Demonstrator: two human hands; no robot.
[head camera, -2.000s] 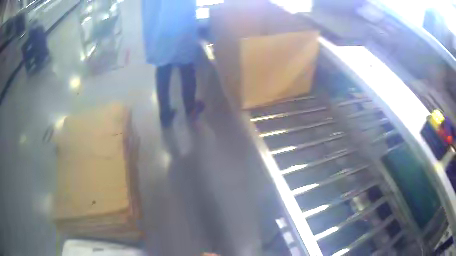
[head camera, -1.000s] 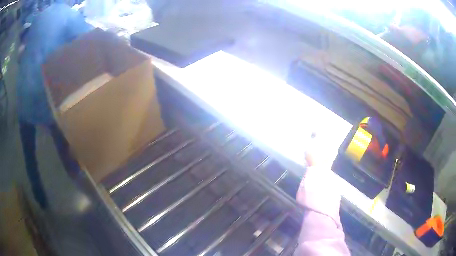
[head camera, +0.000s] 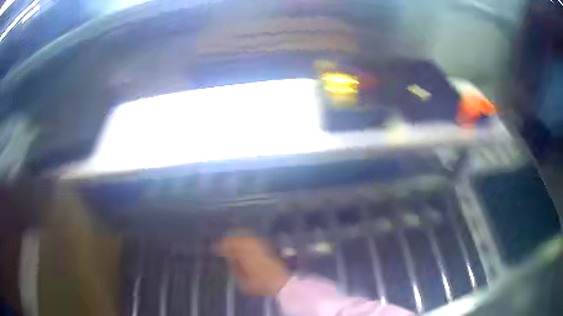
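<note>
My right hand (head camera: 253, 264) shows at the lower middle, blurred, with a pink sleeve running to the bottom edge. It is over the roller conveyor (head camera: 361, 271). Whether its fingers hold anything is too blurred to tell. My left hand is not in view. A brown carton (head camera: 80, 265) stands at the lower left, cut off by the bottom edge. A yellow tape roll (head camera: 340, 84) sits in a dark tray on the white shelf (head camera: 216, 126), and the orange front of a tape dispenser (head camera: 475, 110) shows at the shelf's right end.
A black parts bin (head camera: 426, 92) stands between the yellow roll and the orange piece. A dark green board (head camera: 518, 203) lies at the right, beyond a metal rail (head camera: 478, 228). A blurred dark shape is at the upper right edge.
The view has swung to the right, so the carton is now at the lower left and the shelf runs across. My right hand has moved from the shelf's edge to over the rollers.
</note>
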